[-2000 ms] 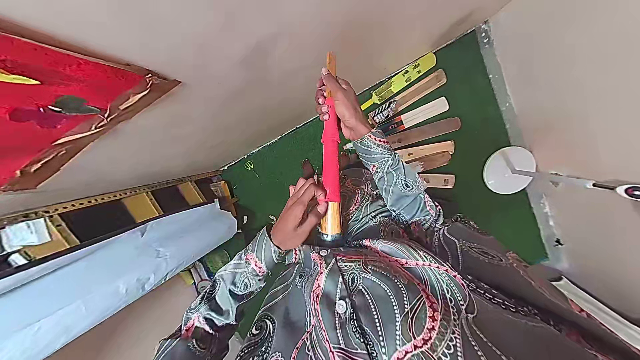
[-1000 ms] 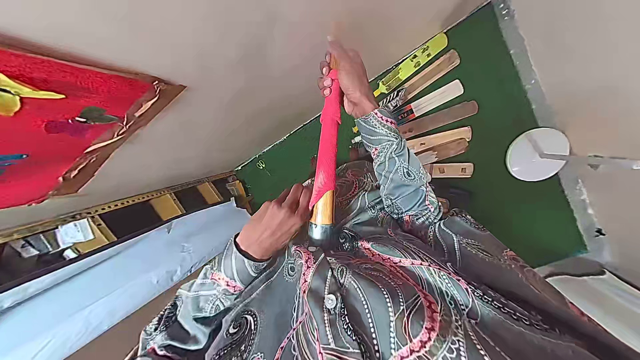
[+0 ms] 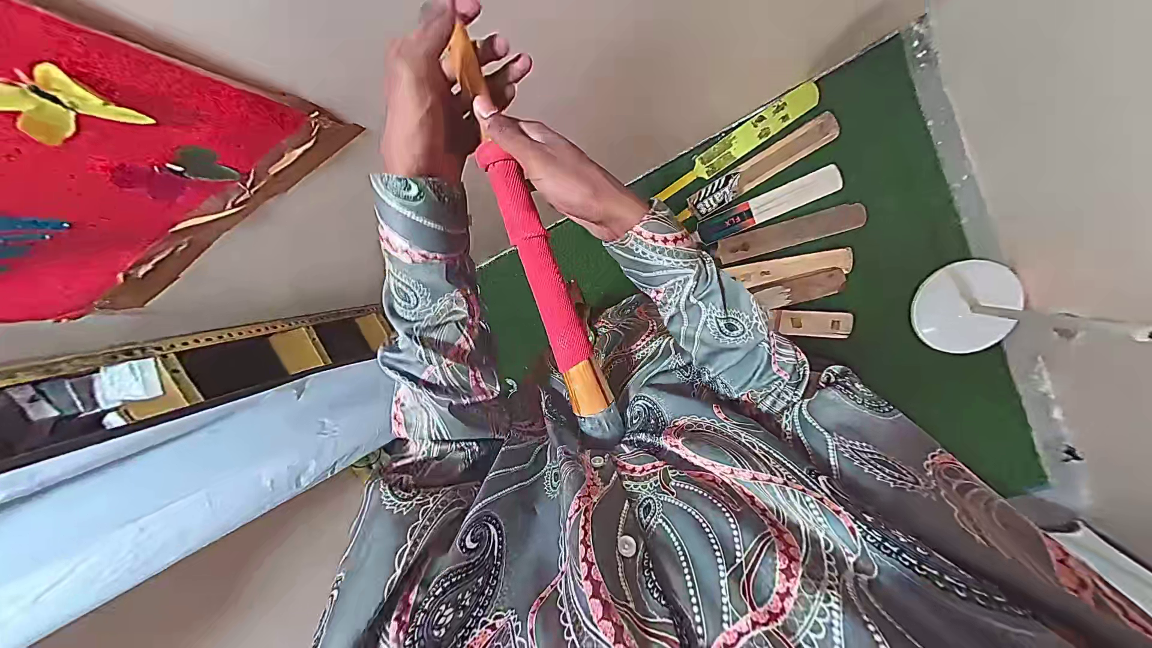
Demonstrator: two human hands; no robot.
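Observation:
A red ribbed rubber grip [image 3: 544,270] covers the middle of a wooden handle [image 3: 589,389], whose dark rounded end rests against my patterned shirt. Beyond the grip's far end, a narrow brown wooden piece [image 3: 465,61] sticks up. My right hand [image 3: 567,171] closes around the far end of the grip, its thumb lying on the wood just past the red edge. My left hand [image 3: 427,99] is up beside the wooden piece, fingers spread and loosely curled behind it; whether it grips the wood cannot be told.
Several cricket bats [image 3: 792,234] lie fanned out on a green mat [image 3: 909,396]. A round white base with a pole [image 3: 967,306] stands at right. On the left are a red panel with butterfly shapes [image 3: 207,99], a yellow-and-black shelf unit [image 3: 297,349] and a pale blue covered surface [image 3: 198,477].
My left hand has moved from the handle's near end up to its far end. The handle's far end now leans left, and my right hand sits at the top edge of the grip.

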